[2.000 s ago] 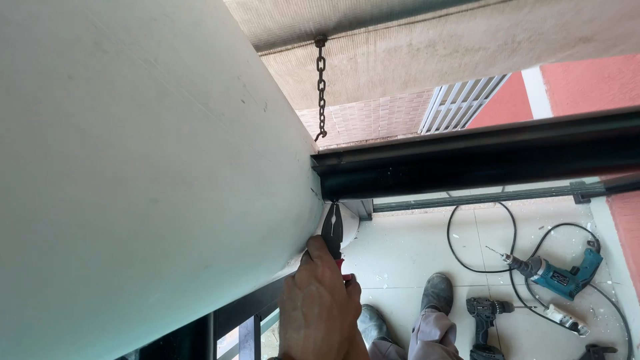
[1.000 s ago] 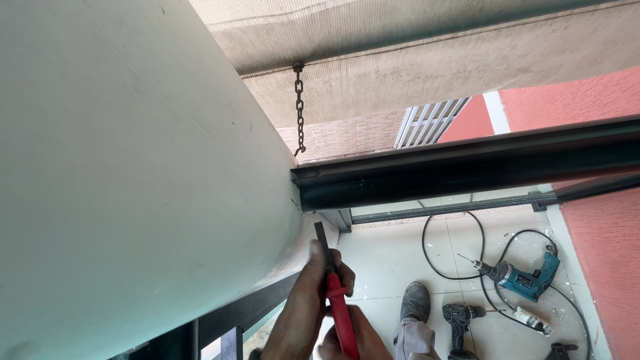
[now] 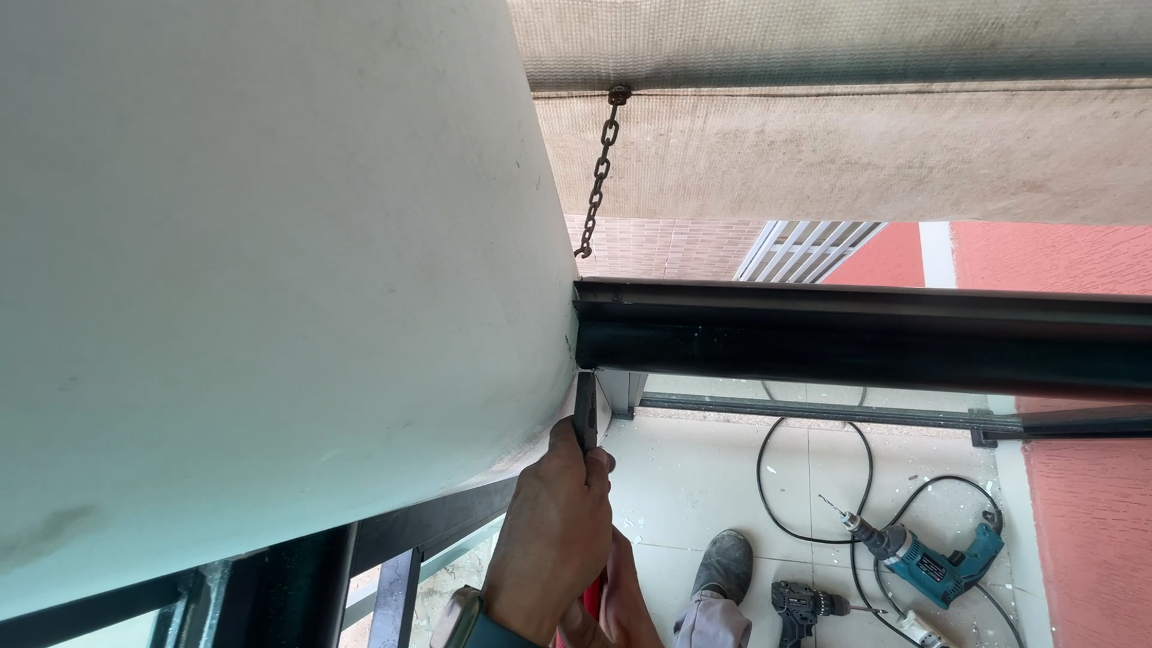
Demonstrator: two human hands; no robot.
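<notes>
A pair of pliers [image 3: 586,405] with red handles reaches up to the lower left corner of the black metal beam [image 3: 810,346], where it meets the white curved wall [image 3: 297,297]. My left hand [image 3: 553,517], with a watch at its wrist, closes around the pliers near their head. Below and partly behind it, my right hand [image 3: 625,589] holds the red handles; its fingers are mostly hidden. Whether the jaws grip anything cannot be seen.
A rusty chain [image 3: 598,180] hangs above the beam beside beige fabric [image 3: 810,153]. On the tiled floor below lie a teal corded drill [image 3: 945,562], a cordless drill [image 3: 799,612] and a looped black cable [image 3: 760,468]. A shoe [image 3: 725,565] stands near them.
The pliers have moved up to the beam's corner from below it, where they were one second ago. My left hand has turned so that its back shows.
</notes>
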